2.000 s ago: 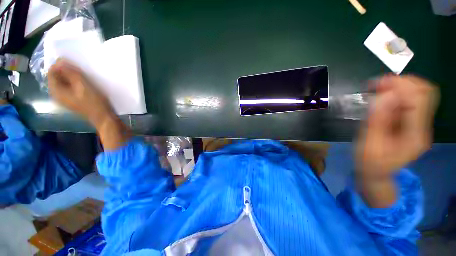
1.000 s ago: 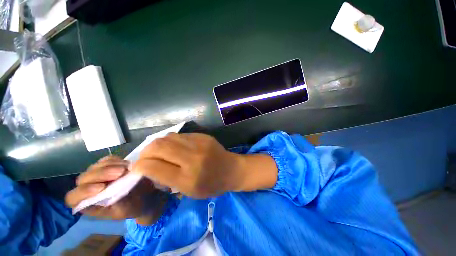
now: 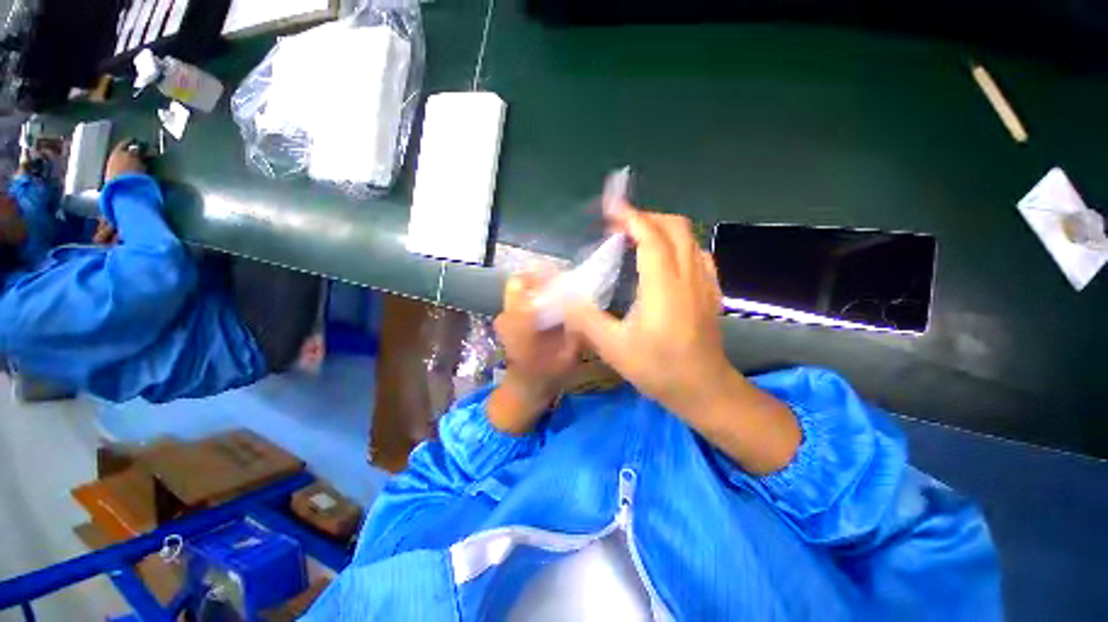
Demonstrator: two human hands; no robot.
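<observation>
My left hand point(image 3: 535, 334) is blurred and holds a thin white film point(image 3: 586, 282) in front of my chest, above the bench's near edge. My right hand point(image 3: 666, 298) is beside it at the film's right side; a small pale piece shows at its raised fingertips, too blurred to name. A smartphone point(image 3: 826, 273) lies screen up on the green mat to the right of my right hand, a bright lamp reflection along its near edge. The white film stack point(image 3: 457, 177) lies on the mat to the left, beyond my hands.
A clear plastic bag of white film packs point(image 3: 352, 103) lies left of the stack. A white pad with a small pale knob point(image 3: 1063, 225) and a tan stick point(image 3: 999, 103) are at the right. Another worker's blue sleeve point(image 3: 140, 231) is at the left. Cartons point(image 3: 182, 474) and a blue bin point(image 3: 249, 565) stand below left.
The view has shifted left, so bench things appear further right. The film is now more upright and crumpled-looking between my hands, and my right hand has raised its fingers.
</observation>
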